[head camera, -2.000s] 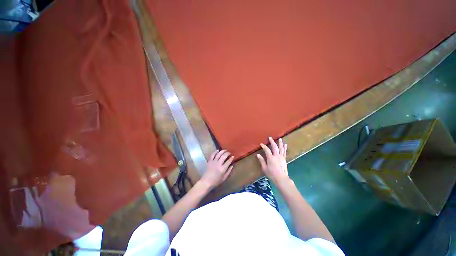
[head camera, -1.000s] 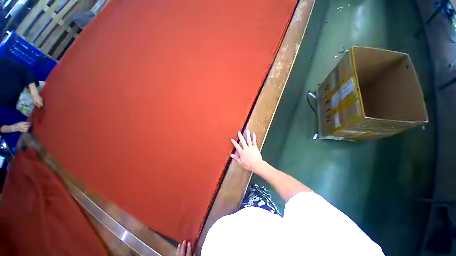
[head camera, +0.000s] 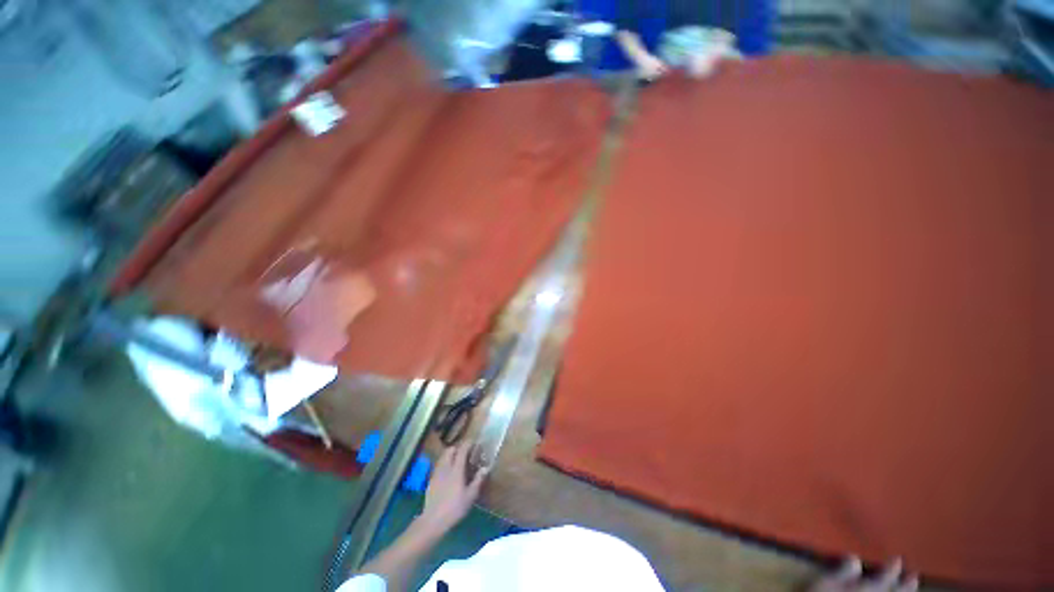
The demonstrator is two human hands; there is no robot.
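The orange fabric lay [head camera: 798, 312] lies flat on the right, its dark layered edge along the table rim. A long metal straightedge [head camera: 522, 359] lies along the lay's cut end. My left hand [head camera: 451, 480] is at the straightedge's near end, fingertips at or on it; the blur hides whether it grips. Dark-handled scissors [head camera: 460, 416] lie just left of the straightedge. My right hand [head camera: 867, 575] is cut off by the bottom edge, with only fingers showing at the lay's near edge.
Orange supply cloth [head camera: 405, 208] with a pink patch lies on the left, rolled at its far edge. Metal rails [head camera: 393, 463] with blue blocks [head camera: 417, 473] stand at the near table edge. Another person's hands [head camera: 699, 60] are at the lay's far edge. Green floor [head camera: 173, 509] shows lower left.
The view has swung left, bringing in the supply roll and rails. My left hand has moved from the lay's corner to the straightedge's near end. My right hand is now mostly out of the picture.
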